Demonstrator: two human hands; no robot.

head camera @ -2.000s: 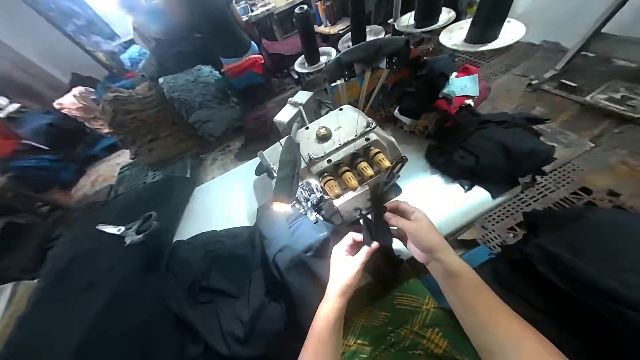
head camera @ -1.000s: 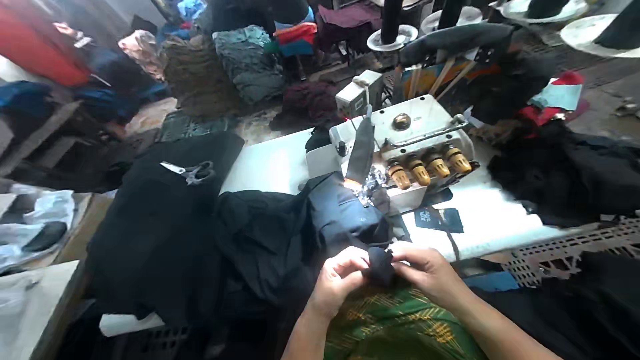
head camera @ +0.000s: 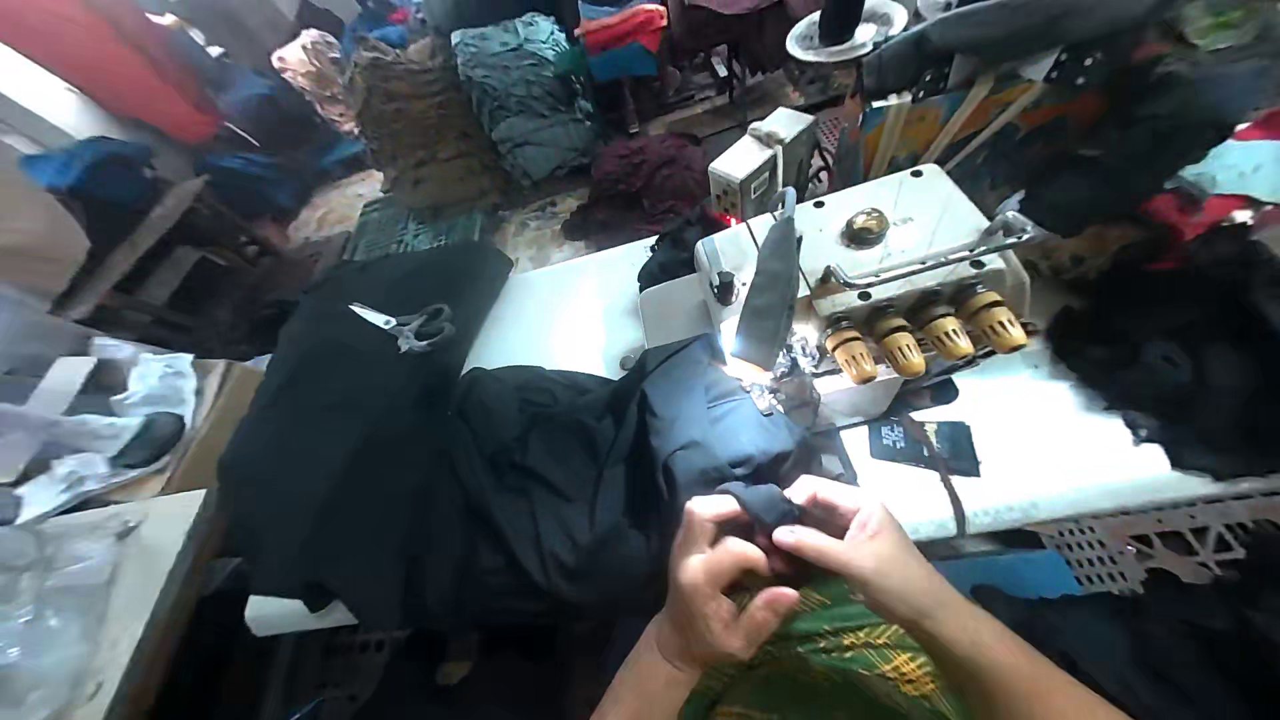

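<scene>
My left hand (head camera: pixel 718 580) and my right hand (head camera: pixel 860 545) grip a small folded piece of dark fabric (head camera: pixel 765 503) between them, low in the middle of the view. Just above them, a dark garment (head camera: pixel 715 410) lies bunched on the white machine table, reaching the needle area of an overlock sewing machine (head camera: pixel 890 235). A lamp shines there beside a dark cloth strip (head camera: pixel 770 290). Black labels (head camera: pixel 925 446) bearing writing lie on the table, right of the garment. Scissors (head camera: pixel 408 326) rest on black cloth (head camera: pixel 350 430) at the left.
Dark fabric (head camera: pixel 1180 340) is heaped on the right, near a perforated panel (head camera: pixel 1160 535). A cardboard box (head camera: pixel 205 420) with plastic bags stands at the left. Behind the machine are a small control box (head camera: pixel 762 165), stacks of fabric (head camera: pixel 525 95) and a thread cone stand (head camera: pixel 846 40).
My hands have moved away from the machine's front with the dark fabric, toward my body. The labels on the table, not visible at first, now show. The view has swung left.
</scene>
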